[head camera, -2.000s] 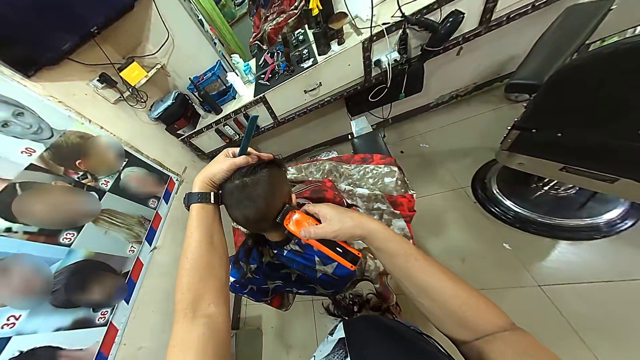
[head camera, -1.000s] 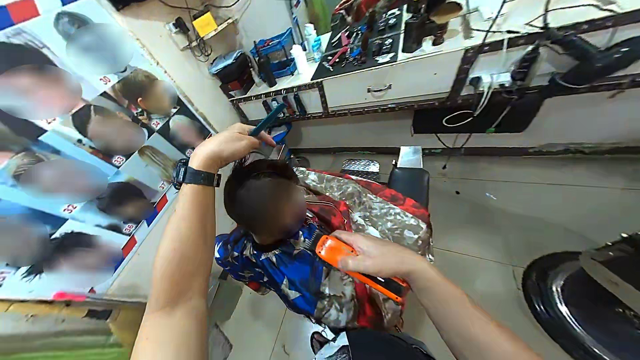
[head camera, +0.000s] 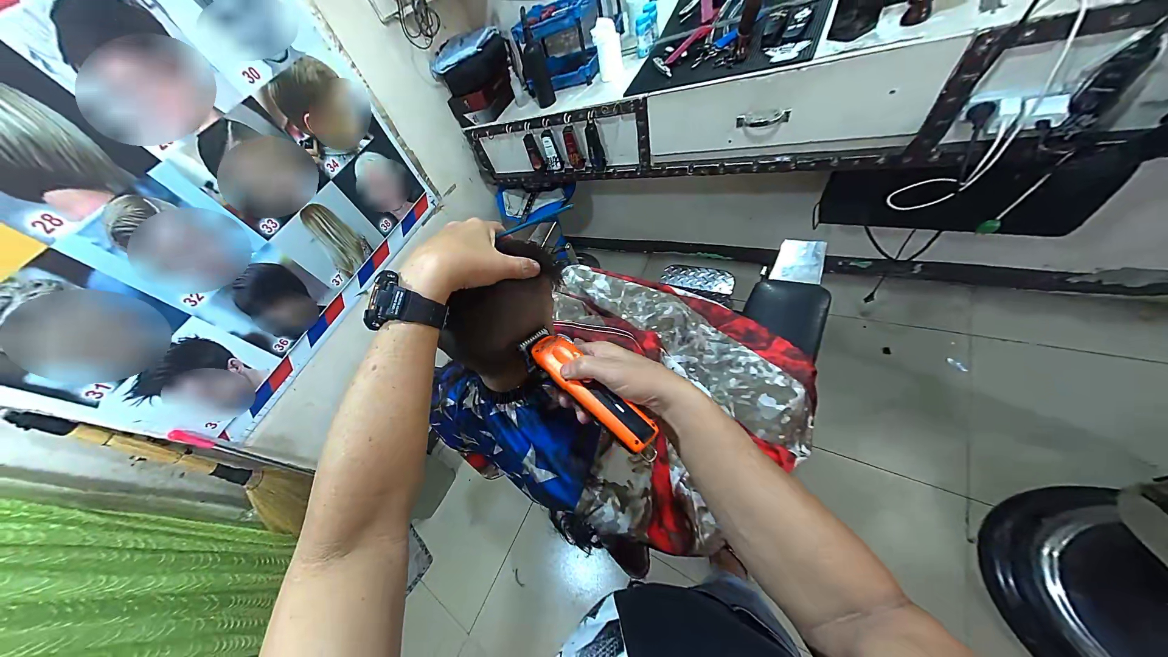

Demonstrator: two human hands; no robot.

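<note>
My right hand [head camera: 620,370] is closed round an orange and black hair clipper [head camera: 593,392]. Its blade end touches the lower side of a seated person's head [head camera: 497,319], near the neck. On top of that head rests my left hand [head camera: 470,260], with a blue comb [head camera: 537,220] held in it and pointing up to the right. A black watch is on my left wrist. The seated person wears a barber's cape [head camera: 538,447] in blue with stars, red and grey camouflage. My left fingers are partly hidden behind the hand.
Ahead, a white counter with a drawer [head camera: 803,100] carries tools on a black mat [head camera: 730,46], bottles and a blue basket. Cables hang at its right. A hairstyle poster [head camera: 301,201] covers the left wall, above a broom [head camera: 278,497] and green curtain [head camera: 137,584]. A round chair base [head camera: 1049,547] stands right.
The clipper has moved from beside the front of the head to its lower side near the neck. My left hand keeps the comb at the top of the head. The view has shifted.
</note>
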